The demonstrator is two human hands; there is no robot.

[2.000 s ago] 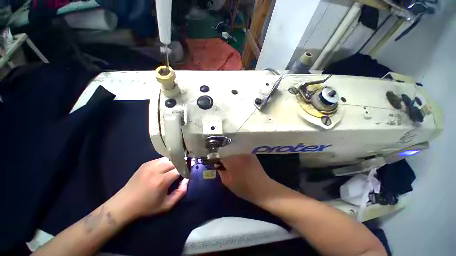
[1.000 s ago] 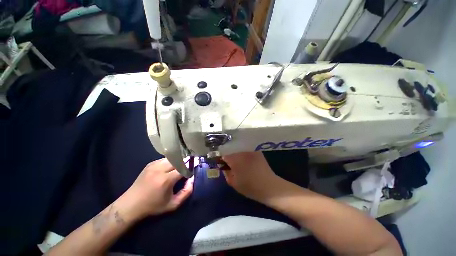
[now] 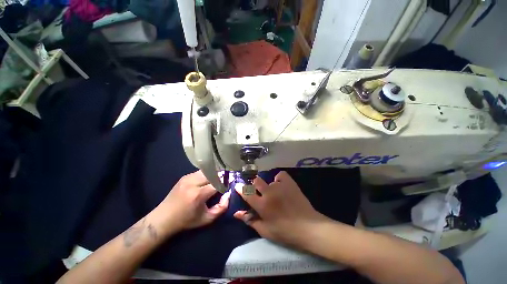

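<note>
Dark cloth (image 3: 150, 161) lies on the white table under the head of the cream sewing machine (image 3: 333, 127). My left hand (image 3: 194, 201) rests on the cloth left of the lit needle area, fingertips at the needle guard. My right hand (image 3: 275, 206) is just right of the needle, its fingers bent over the cloth, with a small dark tool (image 3: 251, 214) in the palm, perhaps thread snips. The presser foot and the stitching point are mostly hidden by the hands and machine parts.
A large dark garment bulk (image 3: 61, 144) hangs off the left. White cloth (image 3: 436, 211) and dark scraps lie at the right end. A marked strip (image 3: 289, 267) runs along the table's front edge. A thread cone (image 3: 364, 55) stands behind the head. Heaped clothes are behind.
The view has shifted, so the machine appears further right. My right hand has drawn back from beneath the head towards me, and its fingers and the dark tool now show. My left hand stays beside the needle.
</note>
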